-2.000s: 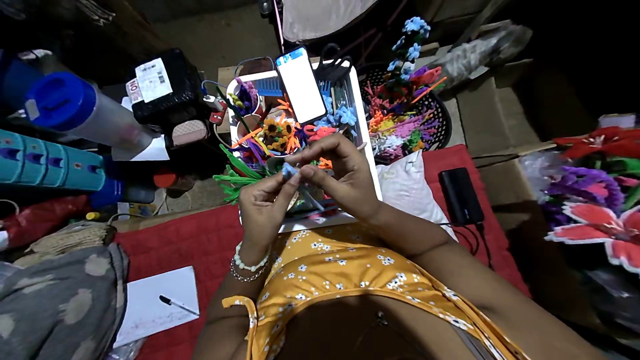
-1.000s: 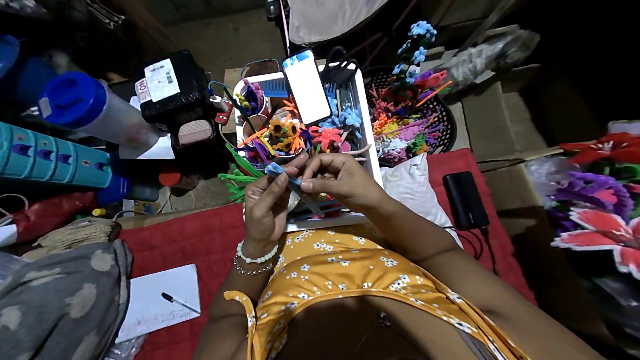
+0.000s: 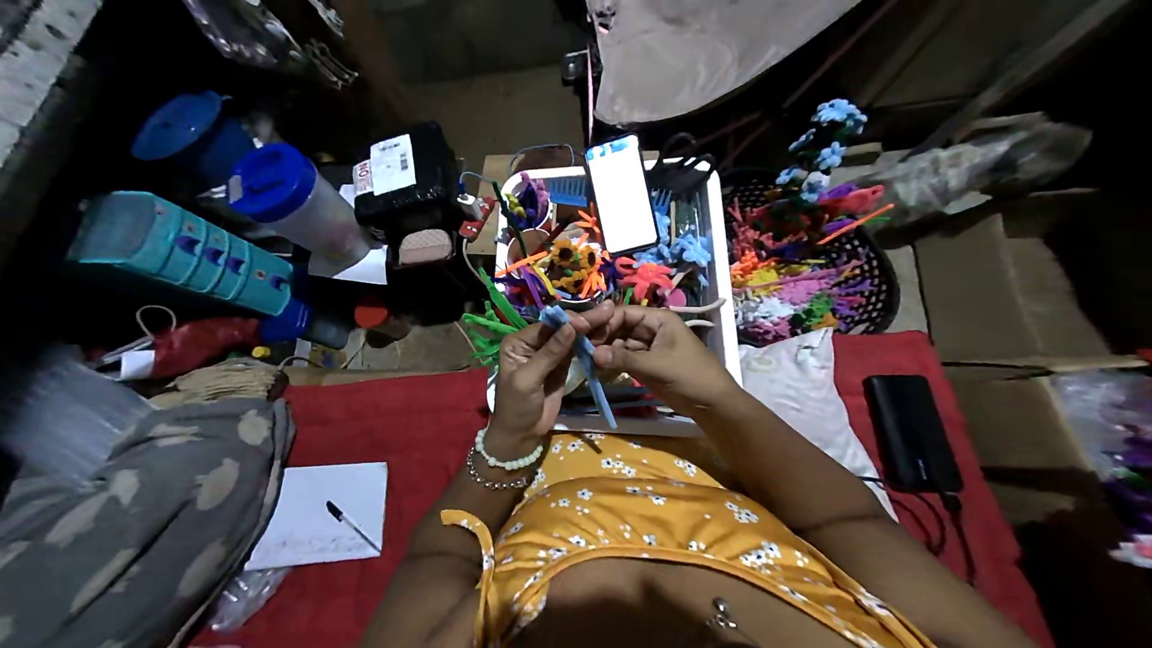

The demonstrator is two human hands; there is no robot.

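Note:
Light-blue pipe cleaners [image 3: 591, 378] are pinched between my two hands, with a small bent cluster at their upper end and straight ends hanging down. My left hand [image 3: 537, 371] grips the cluster between thumb and fingers. Against the same stems, close beside it, are the fingertips of my right hand [image 3: 650, 349]. Behind my hands a white tray [image 3: 727, 306] holds pipe-cleaner flowers in orange, red and blue [image 3: 643, 279], and a lit phone [image 3: 623, 194] stands over them. Green pipe cleaners [image 3: 490, 328] stick out beside my left hand.
A black basket [image 3: 877, 288] of coloured pipe cleaners stands right of the tray. On the red cloth [image 3: 378, 423] lie a power bank [image 3: 913, 434] and paper [image 3: 315, 513] with a pen [image 3: 353, 526]. At left are a blue-lidded container [image 3: 292, 202] and teal drawers [image 3: 184, 256].
The blue stems in my hands now hang down in plain sight below my fingers. My hands stay close together over the near edge of the tray.

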